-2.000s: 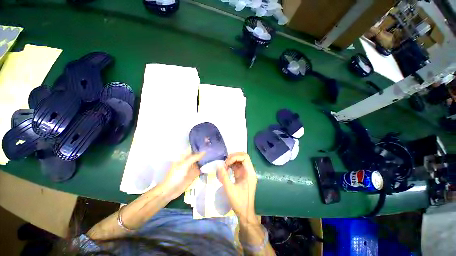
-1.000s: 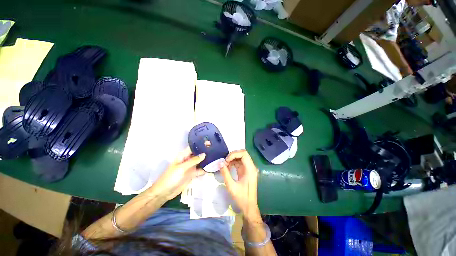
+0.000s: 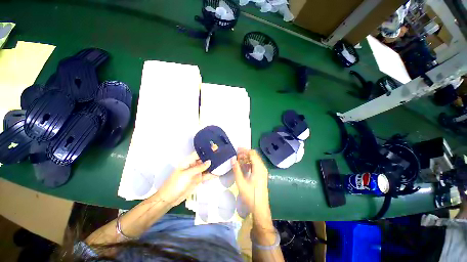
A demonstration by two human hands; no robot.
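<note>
A dark oval fan base (image 3: 213, 146) with a small gold spot in its middle is held above the paper sheets. A whitish pad (image 3: 223, 167) lies along its near right edge. My left hand (image 3: 183, 179) grips the base by its lower left edge. My right hand (image 3: 251, 179) has its fingertips at the pad's right edge, partly blurred. A pad sheet (image 3: 209, 201) with grey discs lies under the hands. A taller white sheet stack (image 3: 166, 107) lies to its left.
A heap of dark bases (image 3: 77, 110) lies at left, and several bases with pale patches (image 3: 279, 148) lie right of the sheets. A phone (image 3: 332, 182), a Pepsi can (image 3: 367, 183) and black cables (image 3: 391, 158) are at right. Fan heads (image 3: 259, 50) lie across the bench.
The fans at the far side have moved left in the view. The base stays in my left hand. My right fingers have shifted slightly up and right along the pad's edge.
</note>
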